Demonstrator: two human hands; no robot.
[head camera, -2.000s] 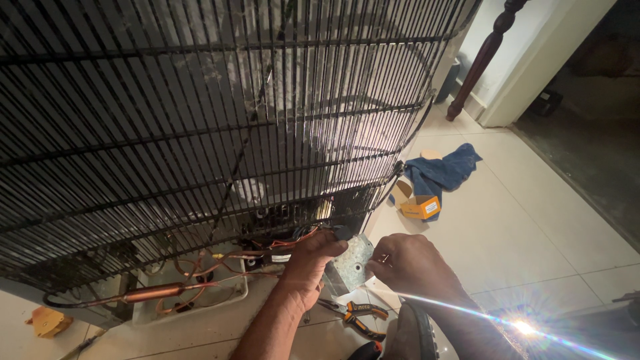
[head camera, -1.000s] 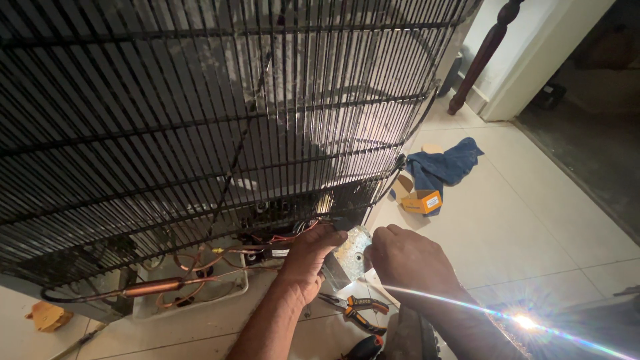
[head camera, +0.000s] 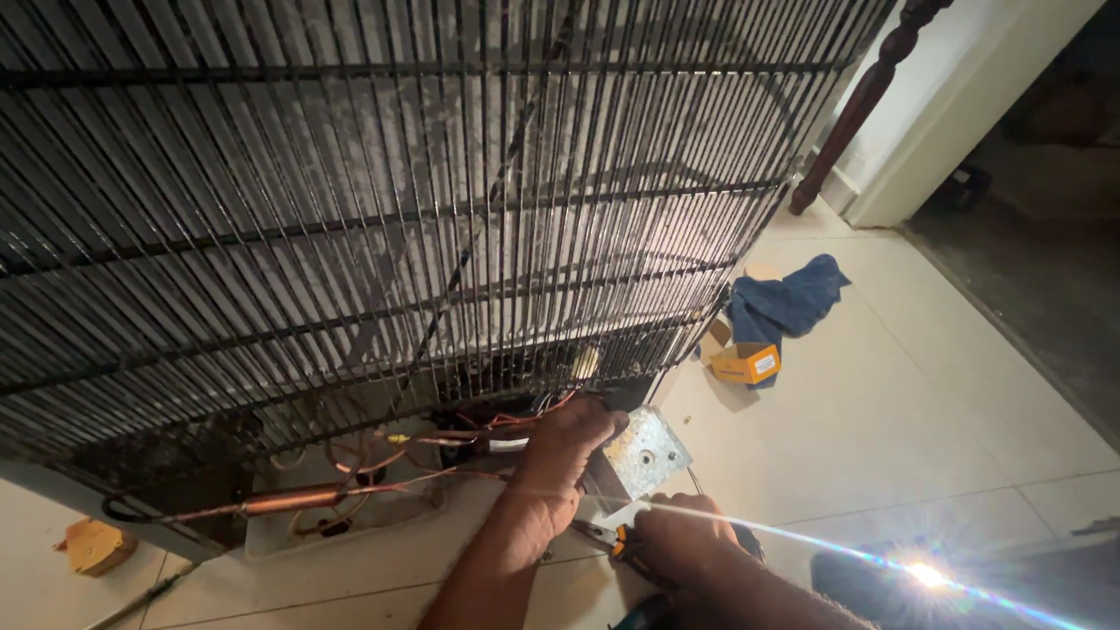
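At the lower back of a refrigerator, under its black wire condenser grille, my left hand grips near the left edge of a galvanized metal plate with holes in it; what its fingers hold there is partly hidden. My right hand is closed around the orange and black handles of pliers, whose jaws point left, just below the plate. Left of my left hand run copper tubes, with a copper filter drier over a whitish plastic tray.
An orange cardboard box and a blue cloth lie on the tiled floor at right. A dark turned wooden leg stands by the wall. A yellowish piece lies at lower left. A bright light glares at lower right.
My right hand has left the plate's right side and moved down to the pliers, which lay on the floor in the earlier frames. My left hand has stayed by the plate.
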